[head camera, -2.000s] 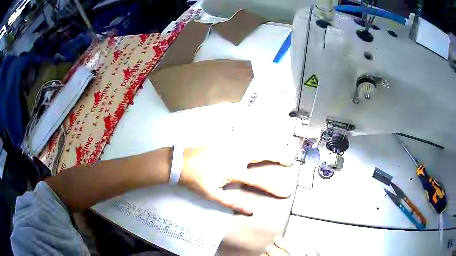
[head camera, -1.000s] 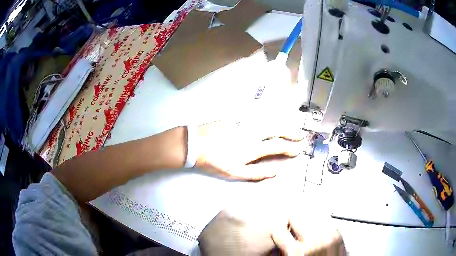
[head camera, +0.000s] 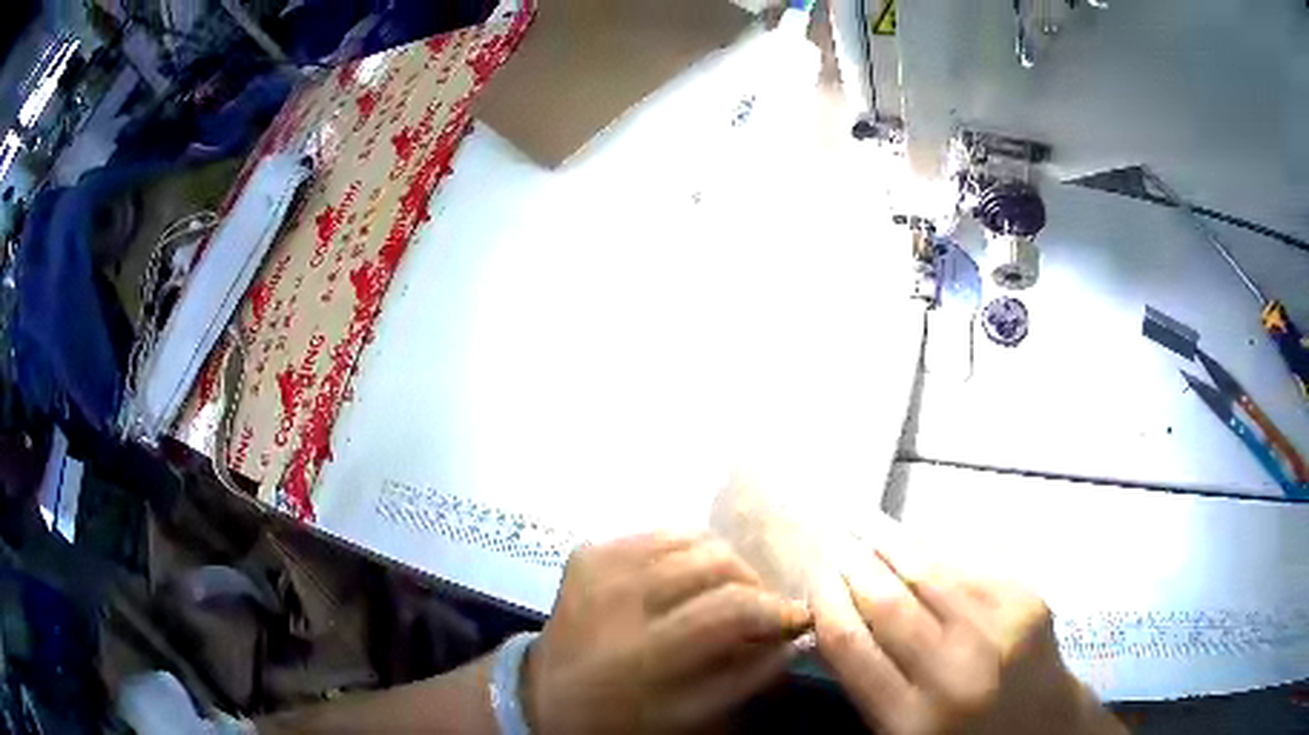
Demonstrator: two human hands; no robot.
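Note:
My left hand point(head camera: 653, 632) and my right hand point(head camera: 955, 632) are close together at the front edge of the white table. Their fingers meet on a pale panel piece point(head camera: 761, 534), washed out by glare, and pinch it between them. Its lower part is hidden by my fingers. The presser foot area point(head camera: 926, 266) of the white sewing machine is above and to the right of my hands, apart from them. Brown panels point(head camera: 603, 79) lie at the back of the table.
The snips point(head camera: 1252, 428) and a small dark block point(head camera: 1170, 332) lie right of the needle. A screwdriver point(head camera: 1275, 319) is at the right edge. A printed red-lettered board point(head camera: 345, 216) with a white flat bar point(head camera: 223, 302) lies left. Dark clothing or cloth is at far left.
My left hand has left the area beside the needle and moved down to meet my right hand at the front edge. The view has shifted, so the machine and back panels sit higher.

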